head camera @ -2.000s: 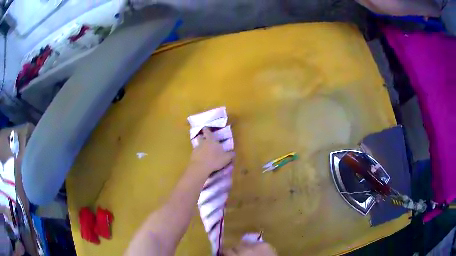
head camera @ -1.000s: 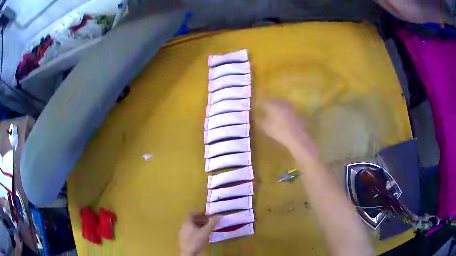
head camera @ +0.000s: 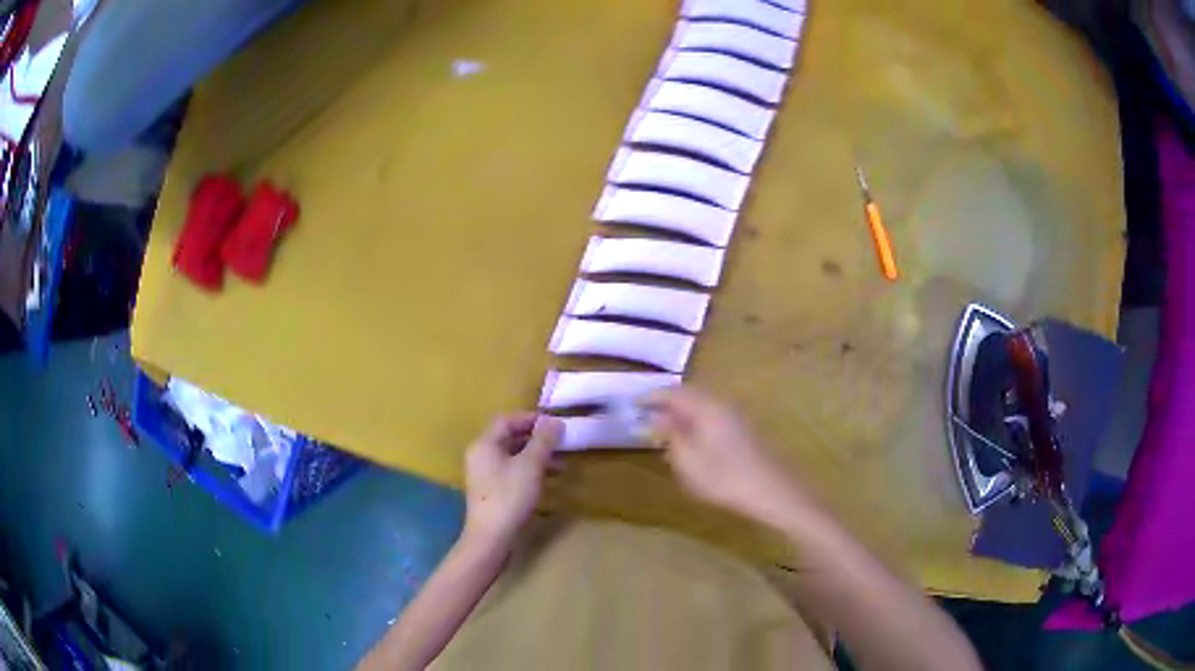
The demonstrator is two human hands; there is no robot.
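A long overlapping row of pale pink-white unturned pieces (head camera: 651, 299) runs from the top edge down to the table's near edge. My left hand (head camera: 509, 472) pinches the left end of the nearest piece (head camera: 596, 434). My right hand (head camera: 708, 443) is at that piece's right end, fingers closed around a small blurred tool with a pale tip (head camera: 637, 414), perhaps snips; its handle is hidden. The tip lies over the nearest pieces. An orange-handled awl (head camera: 882, 241) lies right of the row.
The steam iron (head camera: 1003, 409) stands on a dark pad (head camera: 1082, 393) at right. Two red turned pieces (head camera: 210, 232) lie at left. A white scrap (head camera: 467, 67) is at upper left. A blue basket of white scraps (head camera: 279, 505) is below the table's left edge. Magenta fabric hangs at far right.
The view has shifted towards the near edge. My right hand has come from beside the upper row to its near end. The yellow-green snips are gone from the cloth, and the orange awl lies there.
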